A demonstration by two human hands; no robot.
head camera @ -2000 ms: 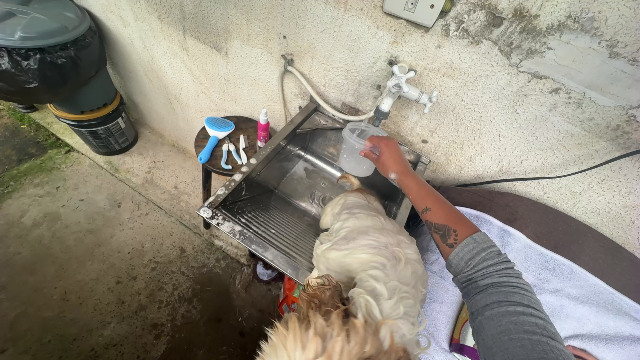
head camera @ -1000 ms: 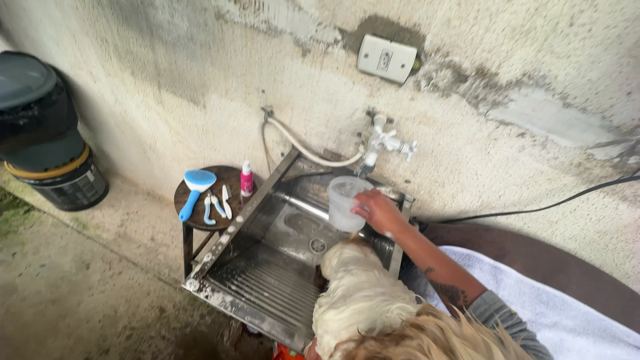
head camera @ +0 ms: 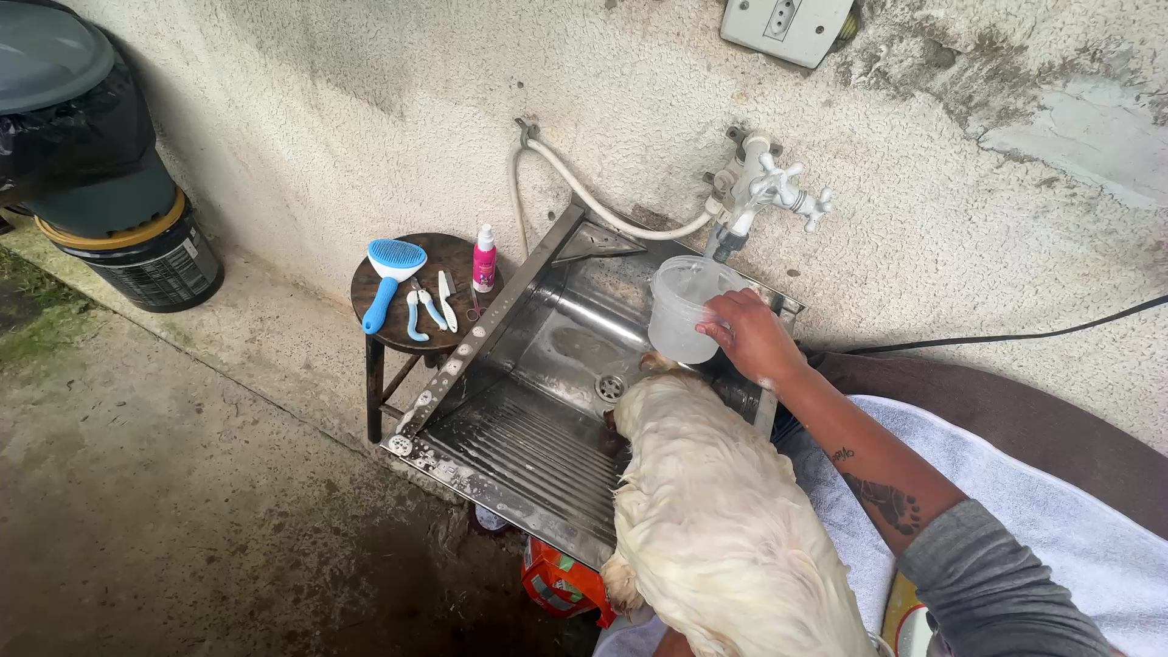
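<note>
My right hand grips the rim of a translucent plastic tub, held below the spout of a white tap. A wet, light-coated dog stands in the stainless steel sink, its back toward me and its head low near the drain. At the bottom edge, beside the dog's flank, a small patch of skin shows, perhaps my left arm; the left hand itself cannot be seen.
A round wooden stool left of the sink holds a blue slicker brush, nail clippers, a white comb, small scissors and a pink spray bottle. A towel lies at right. Bins stand far left.
The view has shifted between frames. My right hand stays on the plastic tub under the tap. Light brown hair that covered the bottom of the earlier views is out of sight.
</note>
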